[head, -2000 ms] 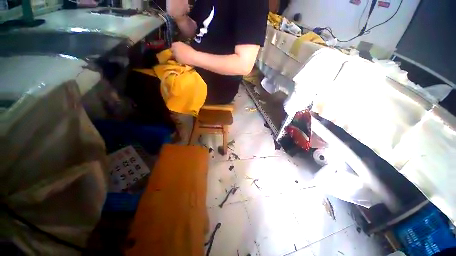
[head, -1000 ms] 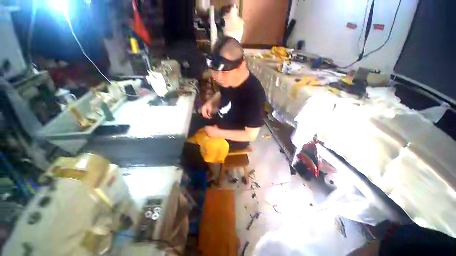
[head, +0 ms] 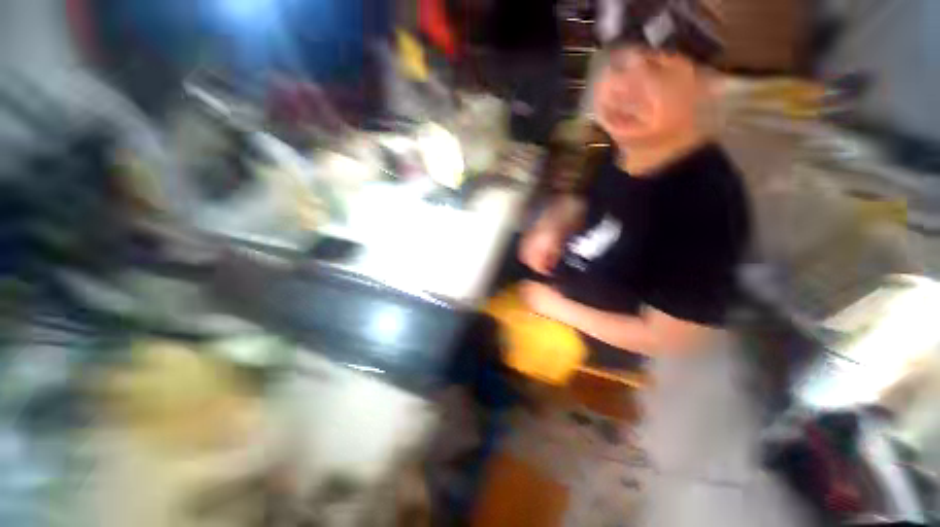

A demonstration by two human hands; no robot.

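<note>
Neither of my hands is in the picture, and the frame is strongly blurred. Nearest in front of me at the lower left is a blurred heap of pale and yellowish material [head: 186, 396]; I cannot tell what it is. Beside it is a white table surface [head: 345, 422]. Ahead, another person in a black shirt [head: 670, 226] sits with yellow fabric [head: 541, 340] at the lap, the hands above it.
A glossy dark panel [head: 340, 314] crosses between two white tables; the farther one [head: 428, 237] carries a blurred pale machine [head: 443, 154]. An orange-brown bench [head: 521, 494] stands low in the middle. White cloth [head: 876, 340] lies at the right.
The view has swung left and become blurred, so the person appears larger and further right. The person's head has come up and faces me. The dark shape at the lower right is gone.
</note>
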